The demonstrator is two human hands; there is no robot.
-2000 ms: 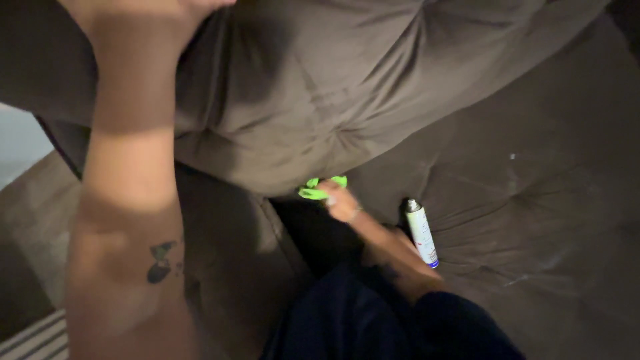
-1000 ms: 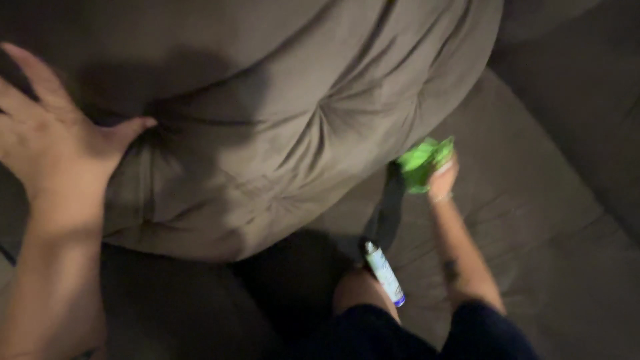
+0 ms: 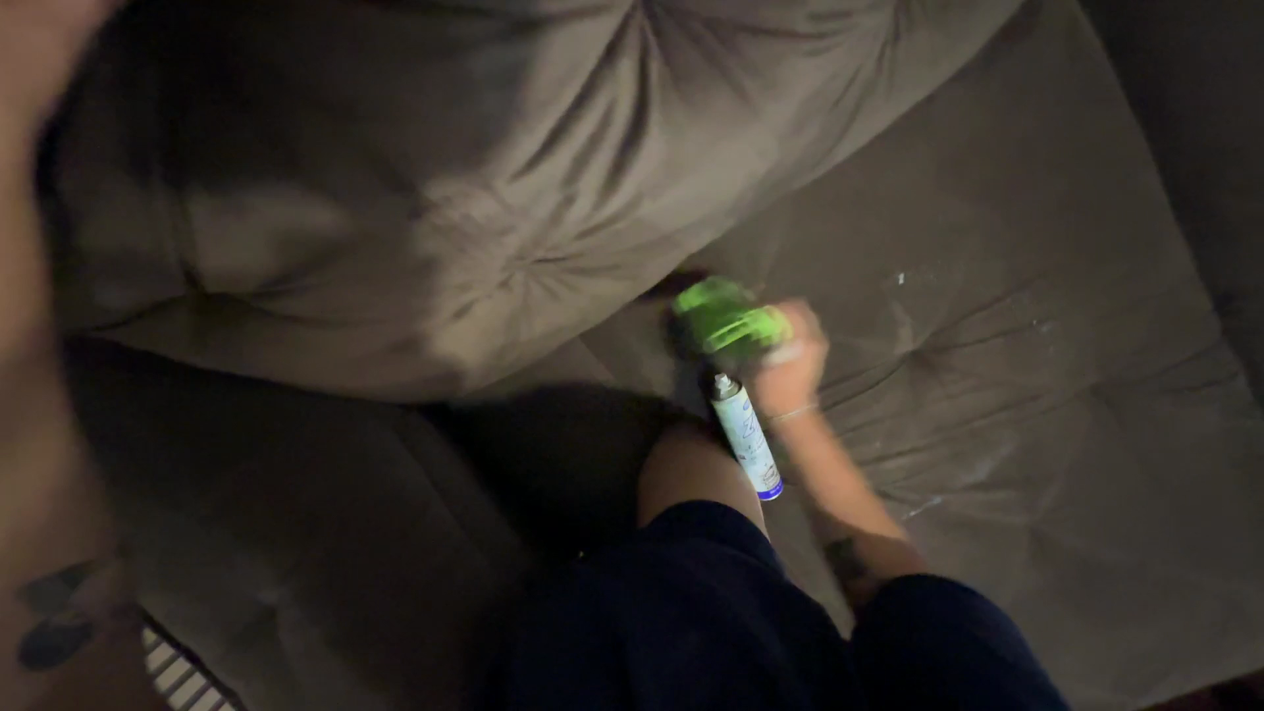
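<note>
My right hand [image 3: 793, 360] grips a bright green cloth [image 3: 729, 318], blurred, over the seat near the lower edge of the tufted back cushion [image 3: 553, 197]. An aerosol can [image 3: 749, 439] with a pale body and blue base lies beside my bare knee, its nozzle just below the cloth. At the top left, only a blurred part of my left hand [image 3: 49, 44] shows beside the back cushion; its fingers are out of view or hidden.
The brown-grey seat cushion [image 3: 1037, 444] stretches to the right, with small white specks and pale smears. Another seat section [image 3: 257, 513] lies at lower left, with a dark gap beside my knee. A striped surface [image 3: 183, 676] shows at the bottom left.
My right hand with the green cloth has come back closer to the can's nozzle since one second ago. My left hand, spread on the back cushion then, is now mostly out of view.
</note>
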